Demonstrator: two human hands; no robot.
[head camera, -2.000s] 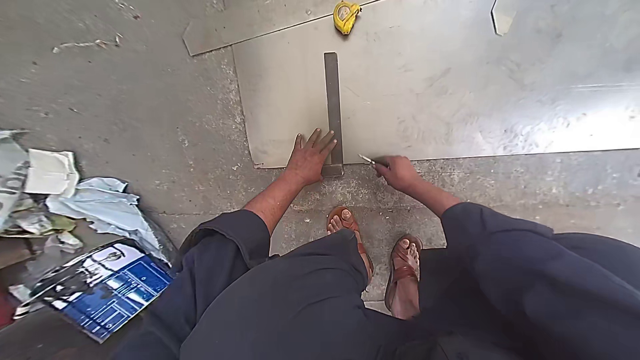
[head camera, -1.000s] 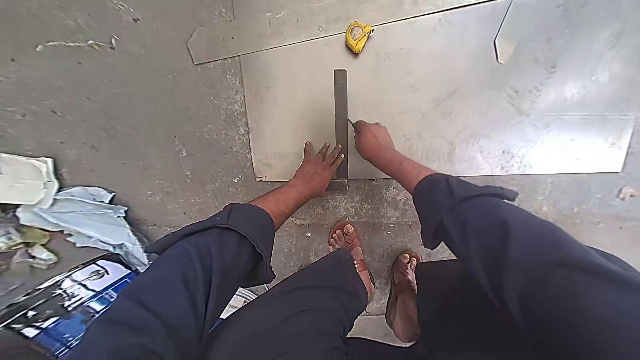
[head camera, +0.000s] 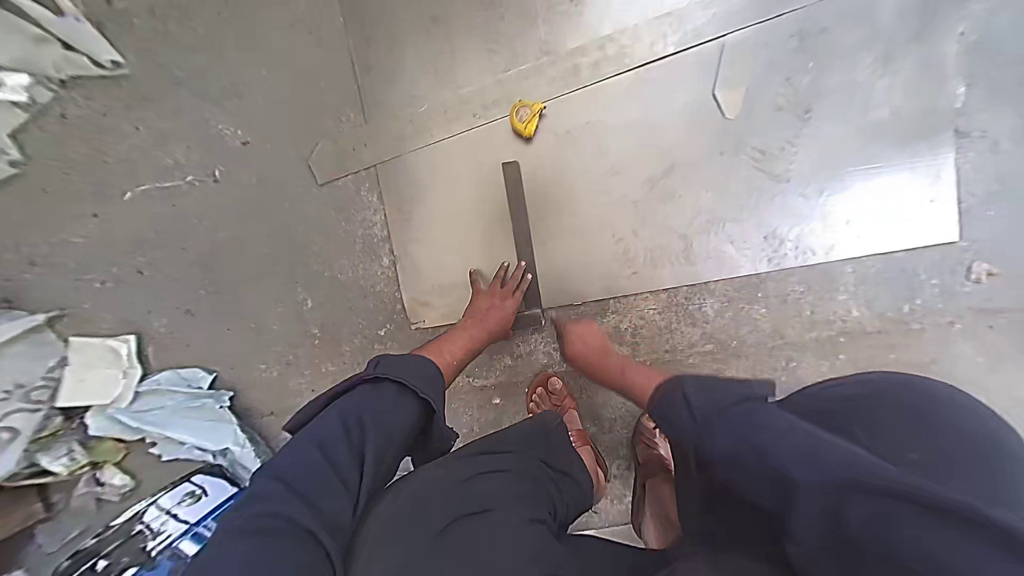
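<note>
A large metal sheet (head camera: 640, 224) lies flat on the floor. Across its left part rests a steel try square (head camera: 520, 224), its stock at the sheet's near edge. My left hand (head camera: 496, 300) lies spread over the lower end of the square and the sheet, pressing with its fingers apart. My right hand (head camera: 582, 340) is closed just right of the square's stock, beside the near edge; it is blurred, and a thin pointed tool seen in it earlier is barely visible. A yellow tape measure (head camera: 526, 118) sits at the far edge of the sheet.
A second metal sheet (head camera: 448, 120) lies beyond the first. A small cut piece or notch (head camera: 730, 100) shows at the upper right. Crumpled paper and plastic (head camera: 180, 412) are heaped on the floor at left. My sandalled feet (head camera: 564, 400) stand near the sheet's near edge.
My right hand was beside the middle of the square's blade one second ago and has come back towards me to the near edge. My left hand stays at the square's lower end.
</note>
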